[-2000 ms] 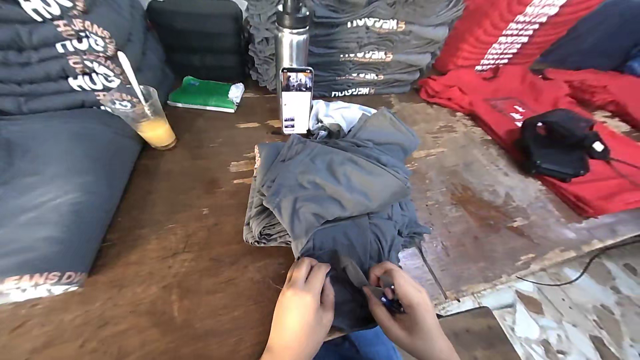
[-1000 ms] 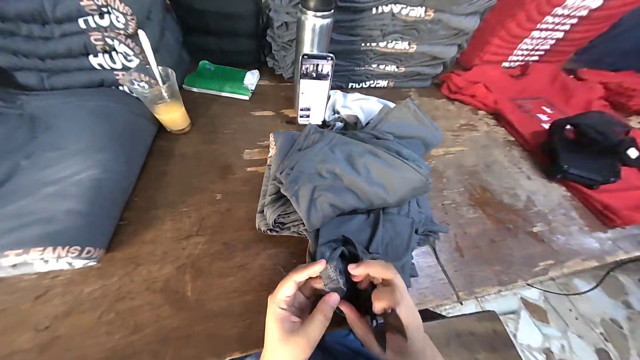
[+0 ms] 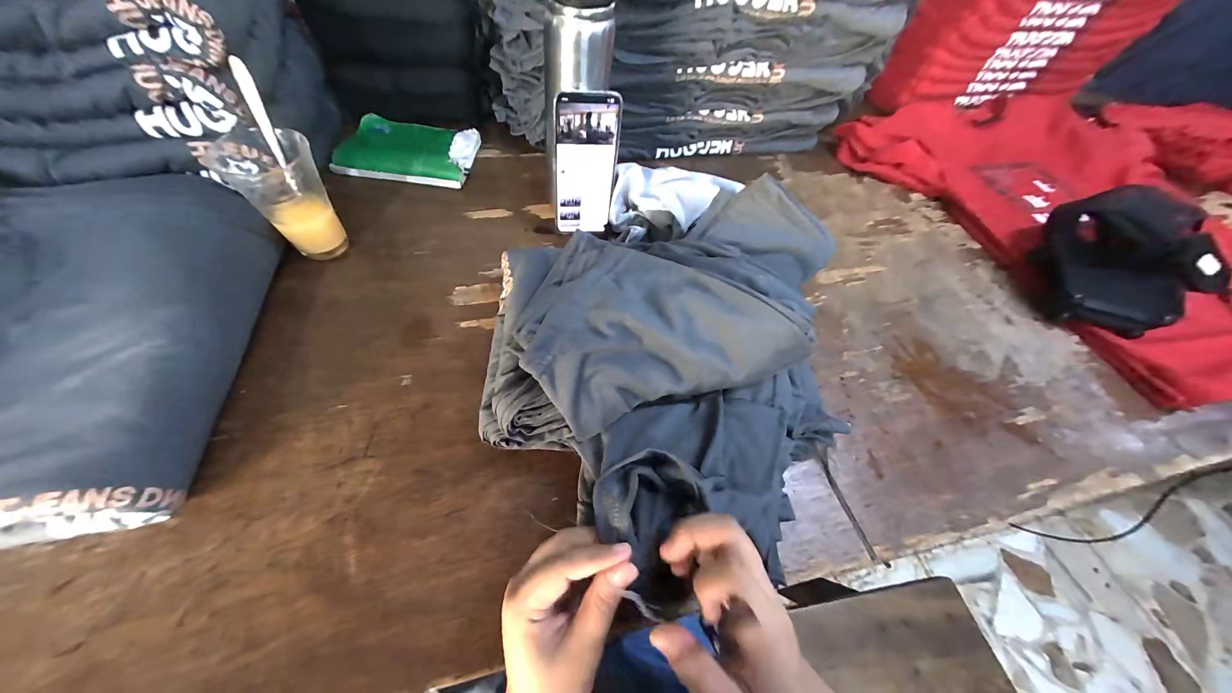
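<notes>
Dark grey garments (image 3: 664, 327) lie in a folded, rumpled pile in the middle of the wooden table. The nearest part, a dark grey opening like a cuff or collar (image 3: 640, 481), hangs toward the table's front edge. My left hand (image 3: 568, 602) pinches thumb and forefinger together at its lower left rim, where a thin pale strand or edge shows. At its right side is my right hand (image 3: 727, 597), fingers curled and thumb apart, with something dark partly hidden in the palm. The tool seen there earlier cannot be made out clearly.
Behind the pile, a phone (image 3: 586, 164) leans on a steel bottle (image 3: 580, 58). At left are a glass with orange drink (image 3: 308, 221), a green packet (image 3: 409, 152) and dark garments (image 3: 115, 327). Red garments (image 3: 1039, 164) bear a black strapped device (image 3: 1116, 260) at right.
Two seconds ago the right hand held a small metal tool beside the cloth. The cloth's near end has since been turned up into an open loop, and my fingers have shifted around it.
</notes>
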